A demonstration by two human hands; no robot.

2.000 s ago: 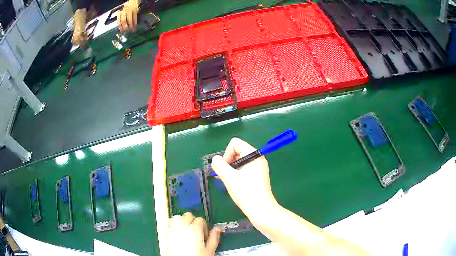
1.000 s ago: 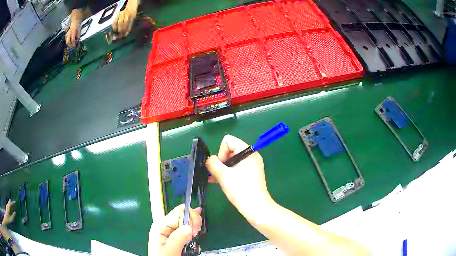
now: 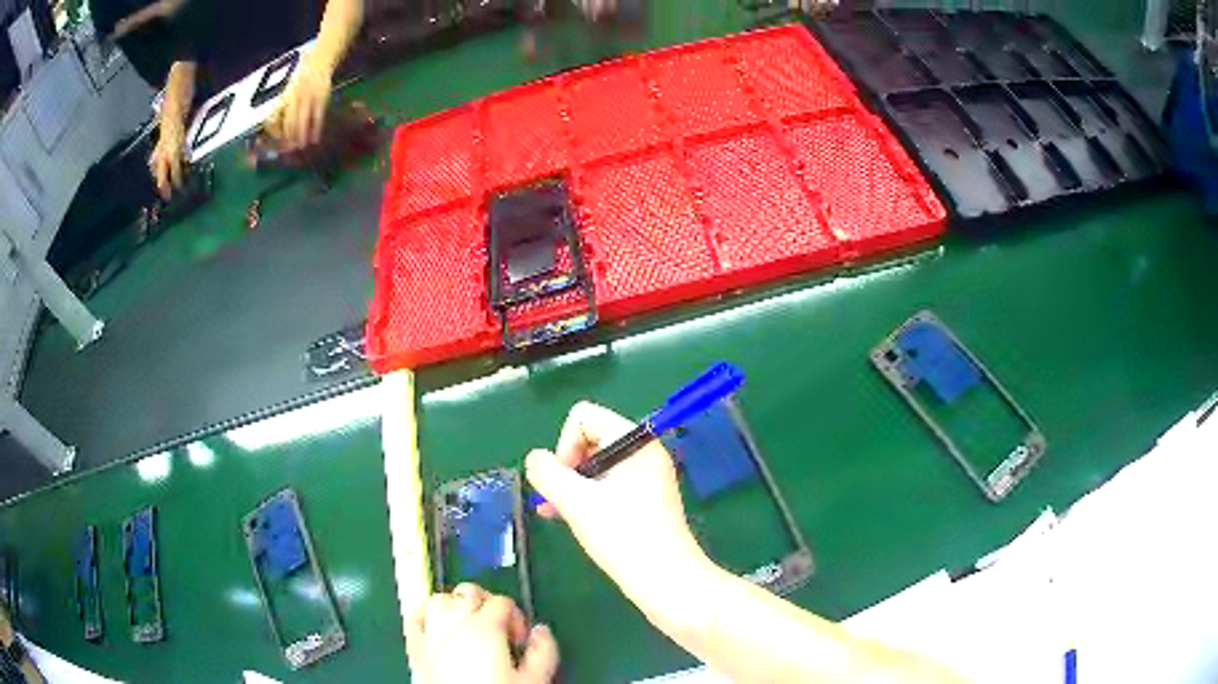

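Observation:
A grey-rimmed phone middle frame [image 3: 448,541] with a blue film patch lies on the green belt [image 3: 855,515], just right of the yellow-white strip. My left hand [image 3: 484,639] is over its lower end and hides it; whether the fingers grip it is unclear. My right hand [image 3: 617,488] holds a dark marker pen [image 3: 701,397] with its blue cap up to the right. The pen's lower end is by the frame's upper right side; contact is unclear. A second middle frame [image 3: 779,515] lies partly behind my right hand, and another [image 3: 986,441] lies farther right.
Several middle frames [image 3: 294,575] lie left of the strip [image 3: 403,501]. A red tray [image 3: 668,187] with dark phone parts [image 3: 534,247] and a black tray [image 3: 1015,134] are beyond the belt. Another person's hands [image 3: 305,100] are at upper left. A blue pen [image 3: 1070,667] lies near right.
The frame held on edge one second ago is no longer raised, and my left hand is down at a flat frame. Frames on the right have moved left. A tilted frame now lies left of the strip.

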